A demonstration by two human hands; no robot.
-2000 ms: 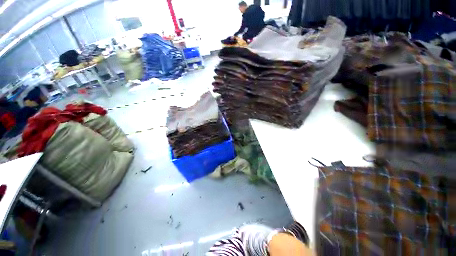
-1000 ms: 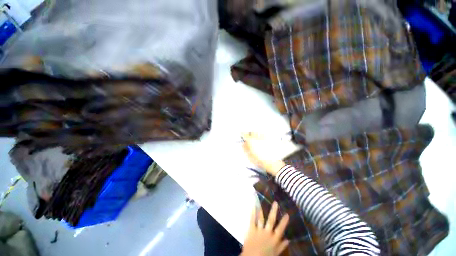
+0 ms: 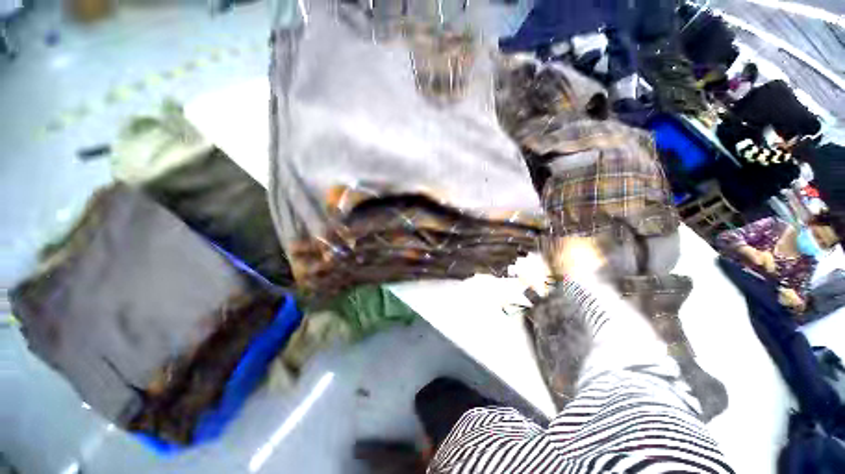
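Observation:
A plaid-and-grey garment piece (image 3: 602,199) lies on the white table (image 3: 463,310), with more plaid and grey cloth below it. My right hand (image 3: 576,256) is a pale blur at the end of a striped sleeve, over the cloth beside the tall stack; whether its fingers hold anything cannot be told. A second striped sleeve shows at the bottom edge, but my left hand cannot be made out. The thick stack of grey-topped plaid pieces (image 3: 398,139) stands at the table's left side.
A blue crate (image 3: 287,319) on the floor at left holds folded grey-plaid pieces (image 3: 139,296). Green and tan cloth (image 3: 213,199) lies beside it. Another person (image 3: 774,259) in a patterned top sits at right among dark garments. A blue container (image 3: 681,153) stands beyond the table.
The view has swung, bringing the whole stack and the person at right into sight. My left hand has dropped from view. My right hand is now farther up, between the stack and the plaid cloth.

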